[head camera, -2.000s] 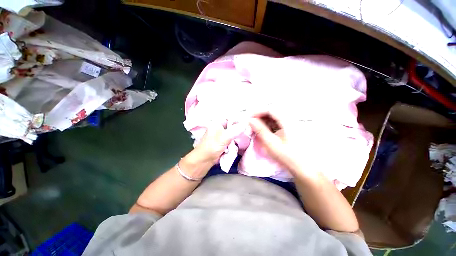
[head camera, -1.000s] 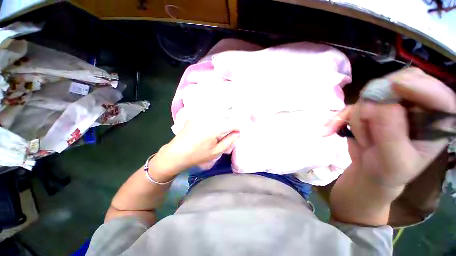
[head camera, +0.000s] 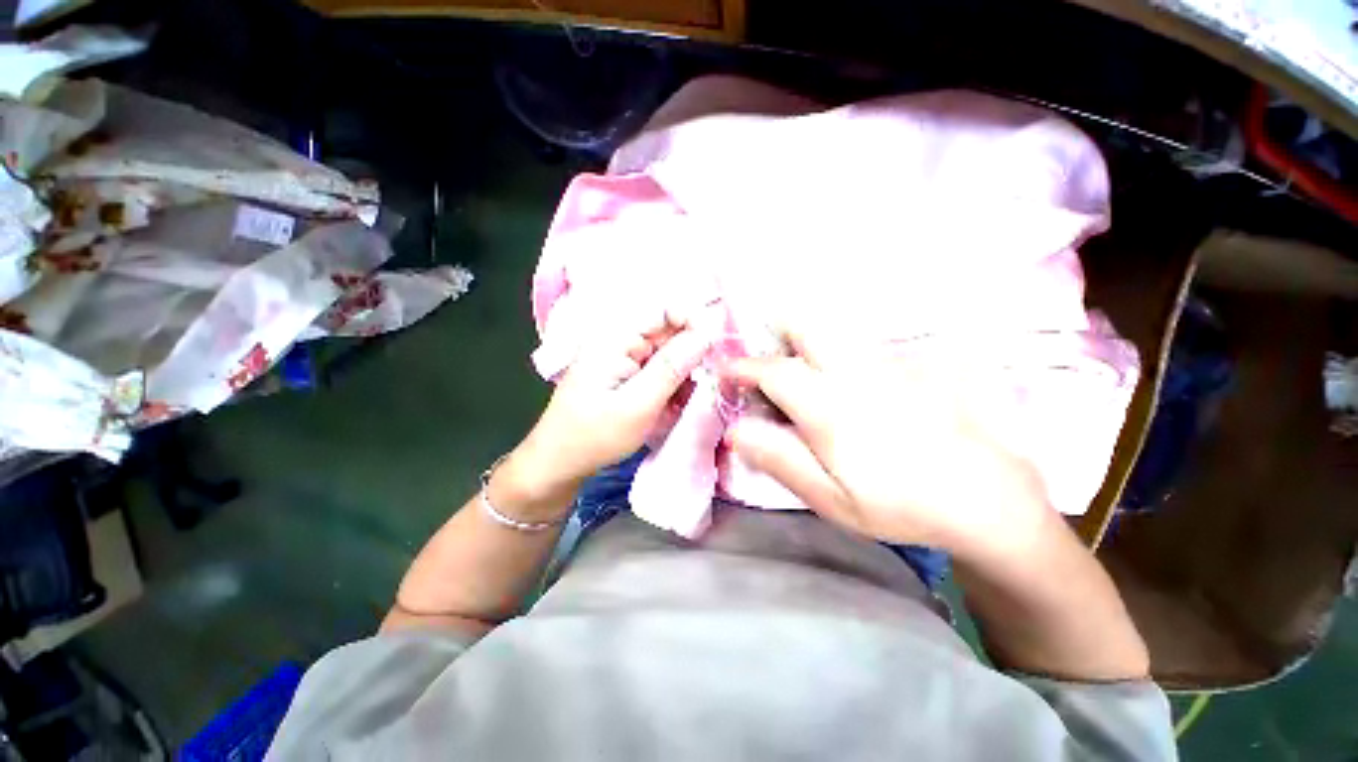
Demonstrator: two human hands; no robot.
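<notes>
The pink garment (head camera: pixel 894 194) lies in a large heap over the lap, with its middle washed out by glare. My left hand (head camera: pixel 618 395) pinches a gathered fold of it near the waist, and a narrow flap hangs below the fingers. My right hand (head camera: pixel 849 439) is close against the left, with its fingertips at the same fold. Whether a needle or other small tool is between the right fingers is too small and bright to tell. The right palm is hidden.
Floral garments (head camera: pixel 224 283) hang at the left. An open cardboard box (head camera: pixel 1266 491) stands on the floor at the right. The table edge (head camera: pixel 1251 52) and a wooden drawer (head camera: pixel 641 12) run along the top. A blue crate (head camera: pixel 246 715) is at the lower left.
My right hand, which was raised far to the right with a dark tool showing, has come back to the cloth beside my left hand. My left hand now holds up a gathered fold.
</notes>
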